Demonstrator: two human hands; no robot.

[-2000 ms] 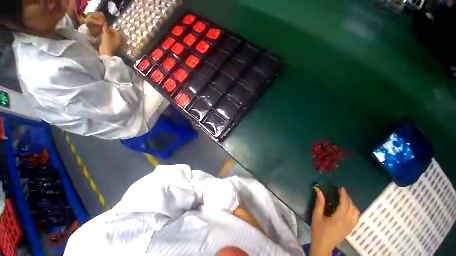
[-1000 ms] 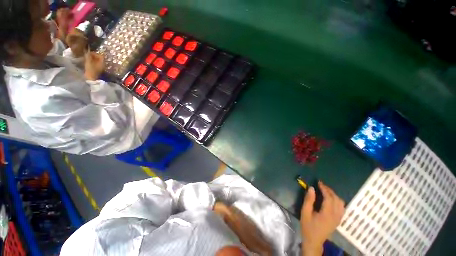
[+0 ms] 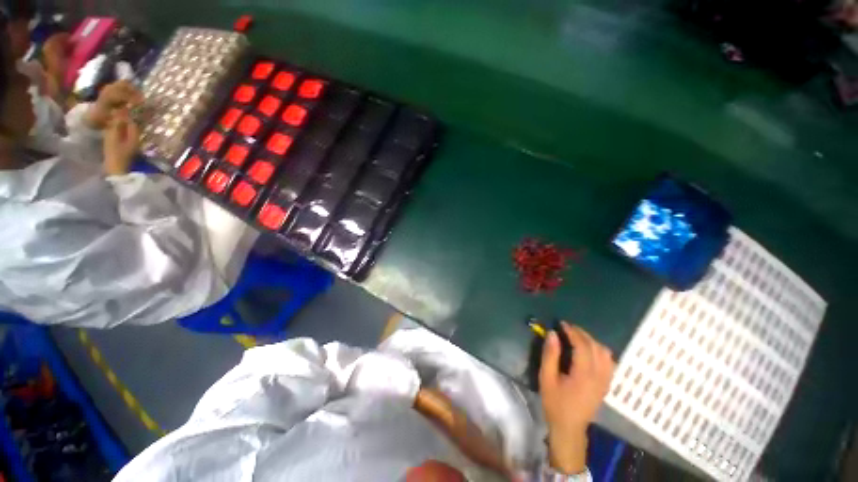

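Note:
My right hand point(image 3: 576, 375) is low on the green bench, thumb and fingers around a slim yellow and black hand tool point(image 3: 537, 329). The tool's tip sticks out past the thumb; a dark shape between the fingers is unclear. A loose heap of small dark-red parts point(image 3: 542, 265) lies just beyond. Bare skin of my left arm or hand point(image 3: 450, 420) shows blurred at the bottom centre, partly covered by the white sleeve; its fingers cannot be made out.
A white sheet of small parts point(image 3: 720, 344) lies right, touching a blue bin point(image 3: 691, 254) with shiny bits. A black blister tray point(image 3: 367, 174), partly filled with red housings, is left. A worker in a white smock point(image 3: 103, 249) handles pieces by a pale tray point(image 3: 193, 80).
The whole view has shifted, so bench items appear further left. My right hand has stayed near the dark-red heap with the tool; its fingers have moved slightly.

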